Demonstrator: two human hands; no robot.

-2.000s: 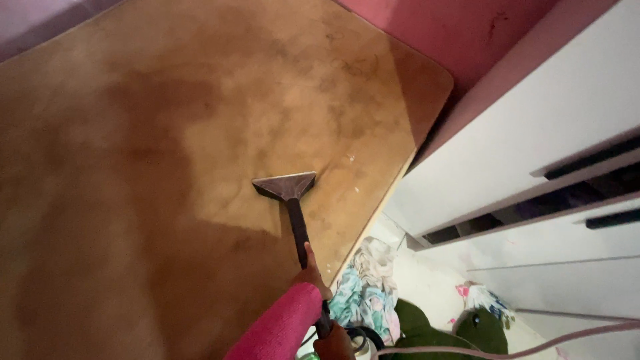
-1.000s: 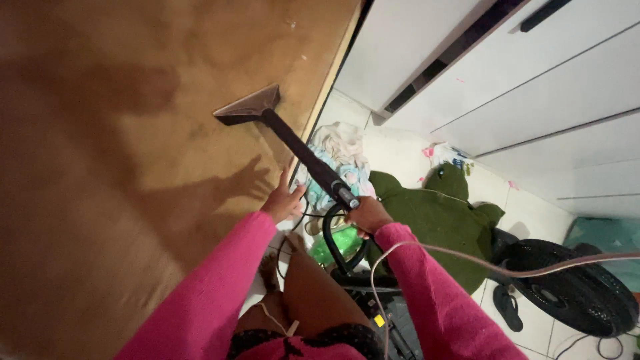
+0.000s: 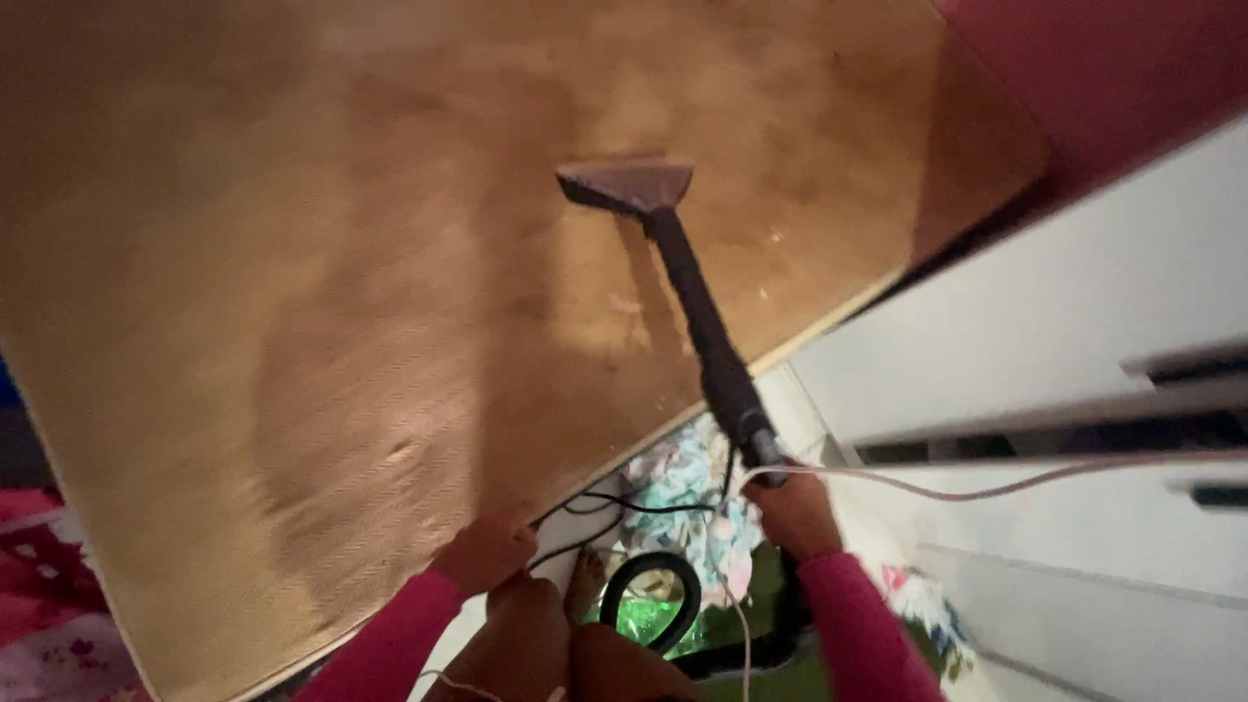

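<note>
A dark wand with a wide clear-fronted upholstery nozzle [image 3: 629, 185] reaches over a tan, stained mattress [image 3: 390, 322]. My right hand [image 3: 795, 507] is closed round the lower end of the vacuum wand [image 3: 712, 341], just past the mattress edge. My left hand [image 3: 487, 551] lies at the near edge of the mattress, its fingers partly hidden, and whether it grips the edge is unclear. A black corrugated hose [image 3: 609, 595] loops below, between my knees and my right arm.
White drawers [image 3: 1024, 390] stand at the right, by a pink wall [image 3: 1150, 68]. Crumpled cloths [image 3: 682, 487], a green mat [image 3: 770, 624] and black cables [image 3: 585, 541] lie on the floor. A pale cord [image 3: 955, 492] crosses near my right hand. Red patterned fabric [image 3: 49, 575] is at far left.
My left hand, held apart with fingers spread one second ago, is now at the mattress edge. My right hand still holds the wand. The view has shifted a lot.
</note>
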